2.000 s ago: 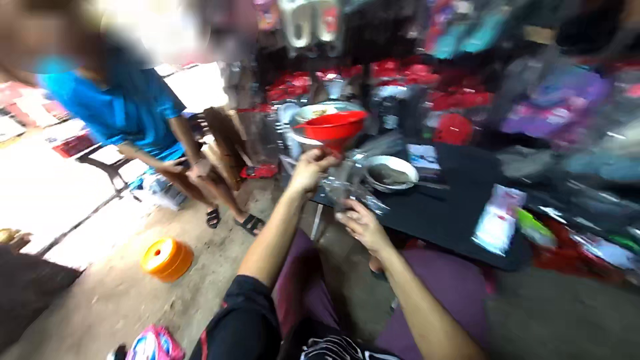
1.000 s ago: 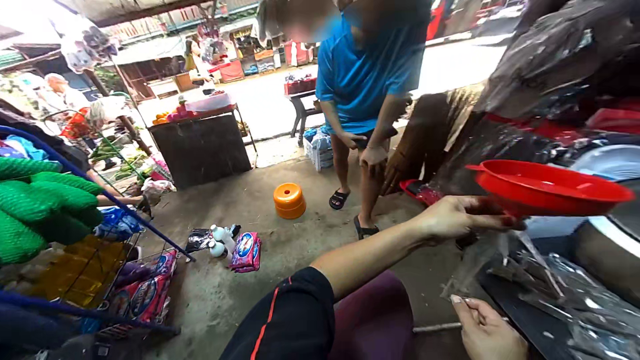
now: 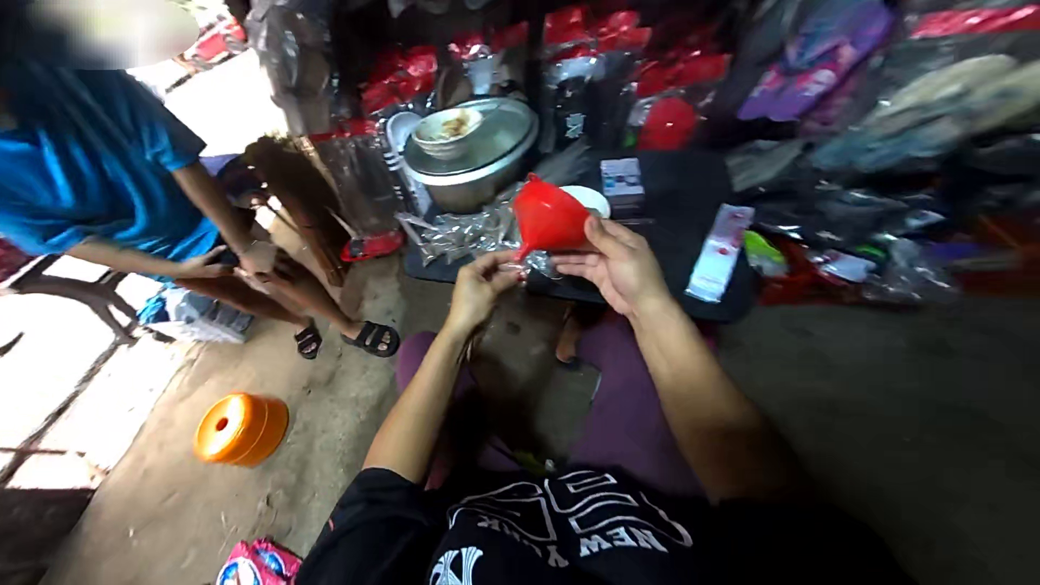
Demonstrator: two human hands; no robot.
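Observation:
A red plastic funnel (image 3: 549,218) is tilted above the near edge of the black table (image 3: 686,183), its spout pointing down and toward me. My right hand (image 3: 619,264) holds its wide part from the right side. At the spout, my left hand (image 3: 485,286) pinches what looks like the mouth of a clear plastic bag (image 3: 539,263). Behind the funnel a white bowl (image 3: 591,198) is partly hidden. Several small clear bags (image 3: 467,236) lie on the table to the left of the funnel.
A large metal pot (image 3: 479,183) bears a lid and a small bowl (image 3: 447,130). A small box (image 3: 622,179) and a white-pink packet (image 3: 721,252) lie on the table. A person in a blue shirt (image 3: 106,162) is at left, near an orange stool (image 3: 241,428).
The funnel, upright with its mouth upward one second ago, is now tilted. My right hand has come up onto its wide part, and my left hand is at its spout. The view has swung right.

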